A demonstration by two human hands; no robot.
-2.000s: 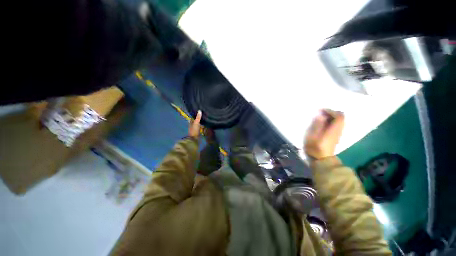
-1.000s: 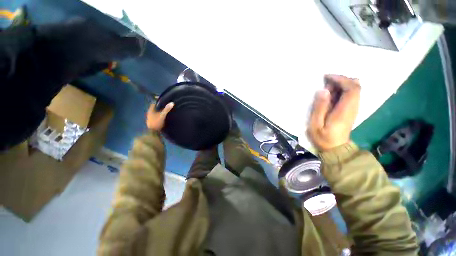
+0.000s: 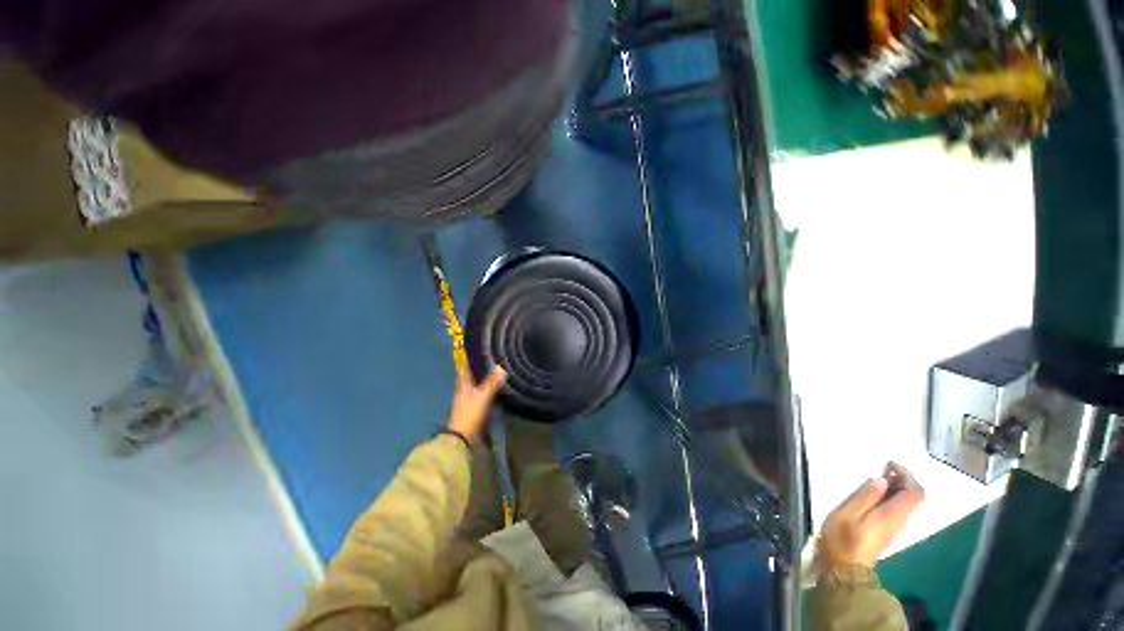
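A round black stool (image 3: 555, 335) with a ridged disc seat stands in front of me above the blue floor. My left hand (image 3: 475, 401) grips the near left edge of its seat, thumb on top. My right hand (image 3: 870, 515) is over the near part of the white sheet (image 3: 906, 284) on the green bench. Its fingers are curled and slightly blurred, and I see nothing in it.
The pale grey screw feeder (image 3: 986, 413) stands on the sheet at the right. A wire bundle (image 3: 974, 74) lies on the green bench at the top right. A person's dark clothing (image 3: 321, 86) fills the upper left, partly over a cardboard box (image 3: 185, 185).
The view has turned, so the bench now runs along the right side. My left hand stays on the stool's edge. My right hand appears lower, near the sheet's near end.
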